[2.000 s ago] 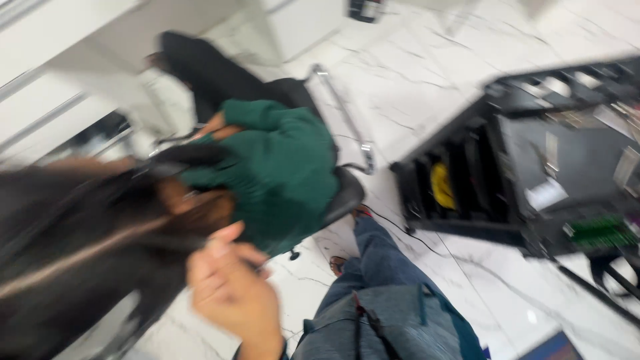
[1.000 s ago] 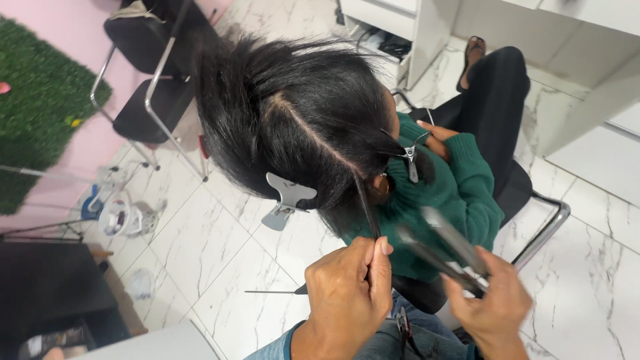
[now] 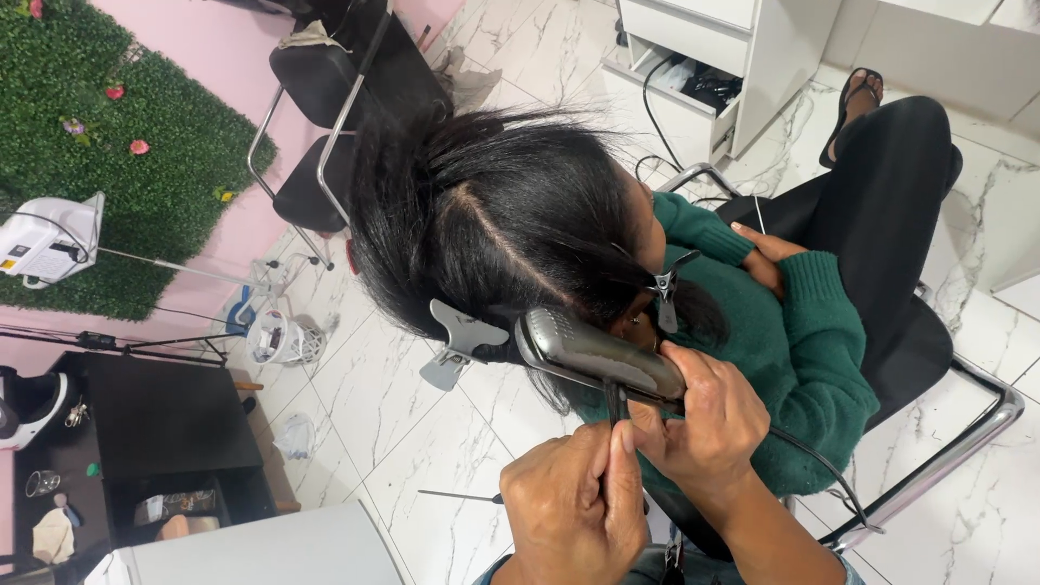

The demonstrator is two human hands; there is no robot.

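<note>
A seated person in a green sweater (image 3: 756, 341) has dark hair (image 3: 528, 195) parted along the scalp. My right hand (image 3: 707, 406) grips a hair straightener (image 3: 601, 357), whose plates lie against the hair near the ear. My left hand (image 3: 573, 496) pinches a thin strand of hair (image 3: 615, 402) that comes out below the straightener. A thin pointed rod, perhaps a comb's tail (image 3: 459, 495), sticks out to the left behind that hand. A grey claw clip (image 3: 463, 341) holds hair at the back, and a metal clip (image 3: 665, 301) sits near the ear.
The straightener's cord (image 3: 821, 463) runs down to the right past a chrome chair armrest (image 3: 987, 414). An open drawer (image 3: 691, 89) is at the top. Black chairs (image 3: 313, 89), a white basket (image 3: 280, 337) and a black cabinet (image 3: 175, 414) stand to the left.
The straightener has moved left to the hair beside the ear, where it was apart from the strand a second ago. The view has swung widely since the oldest frame.
</note>
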